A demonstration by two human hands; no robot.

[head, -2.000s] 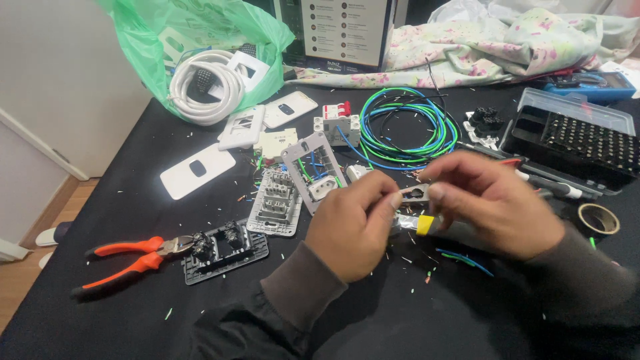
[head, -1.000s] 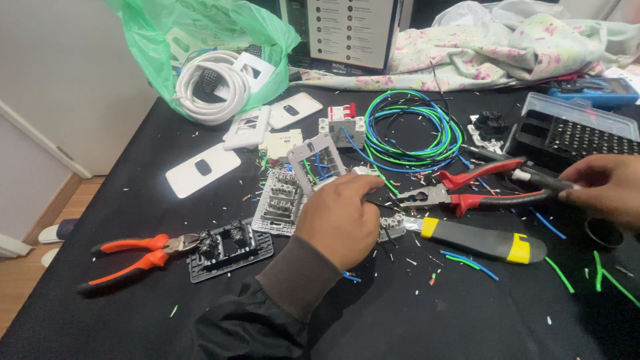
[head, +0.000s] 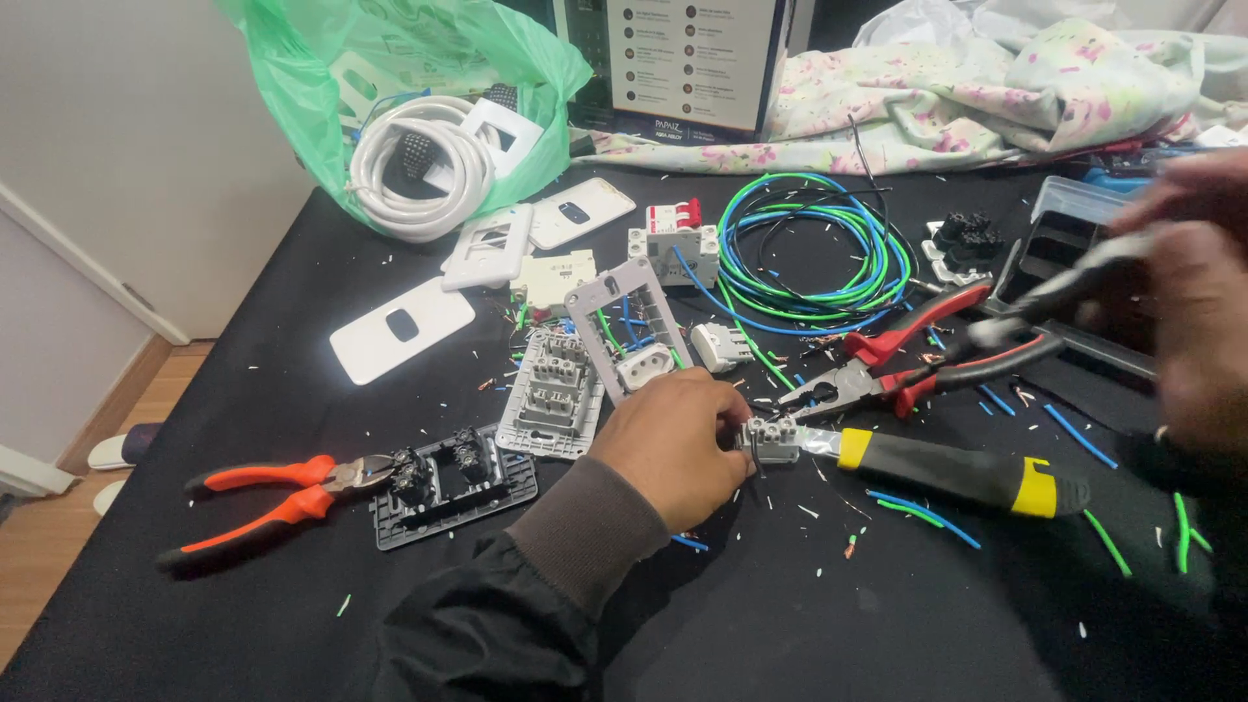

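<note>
My left hand (head: 678, 444) rests at the middle of the table, its fingertips on a small socket or switch module with screw terminals (head: 772, 439). Just right of that module lies a black and yellow utility knife (head: 955, 473). My right hand (head: 1199, 322), blurred, is raised at the right edge around a dark, slim tool with a pale end (head: 1063, 288), perhaps a screwdriver. Below and left of this tool lie red and black combination pliers (head: 877, 380). Beside my left hand, a grey mounting frame (head: 575, 307) holds a white socket module (head: 645, 367).
Orange pliers (head: 263, 497) touch a black mounting frame (head: 453, 531) at left. Behind are coiled wires (head: 726, 224), a circuit breaker (head: 673, 258), white cover plates (head: 356, 356) and a green bag (head: 292, 58). A plastic case (head: 1053, 210) stands at right. Wire scraps lie scattered.
Two seconds ago both hands were together at the middle. My right hand has moved right and is now raised with the slim tool. My left hand has stayed near the middle.
</note>
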